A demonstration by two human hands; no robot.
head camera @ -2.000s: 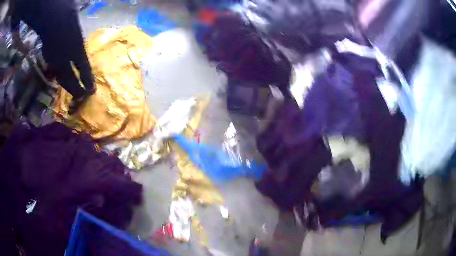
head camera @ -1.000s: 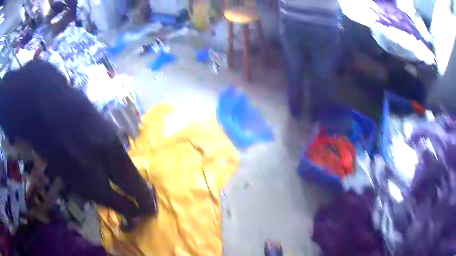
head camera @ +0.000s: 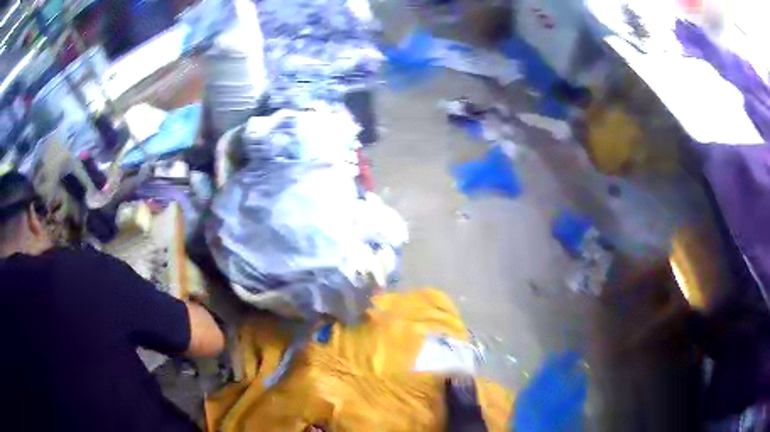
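Note:
Neither of my hands can be made out. Nearest in front of me is a yellow cloth (head camera: 371,363), spread and wrinkled on the floor at the bottom middle. A large white and pale grey heap (head camera: 295,228), blurred, lies just beyond it. A small white piece (head camera: 446,355) lies at the cloth's right part. A narrow dark shape (head camera: 463,405) rises from the bottom edge below it; I cannot tell what it is.
A person in a dark top (head camera: 84,337) sits at the left by a cluttered sewing table (head camera: 176,253). Blue scraps (head camera: 490,172) litter the grey floor (head camera: 422,228). A blue piece (head camera: 553,396) lies lower right. A white table (head camera: 675,76) with purple cloth (head camera: 747,194) stands at the right.
The view has swung left and forward along the floor. The pale heap and the seated person's head now show; the crate with red pieces and the standing person have left the view.

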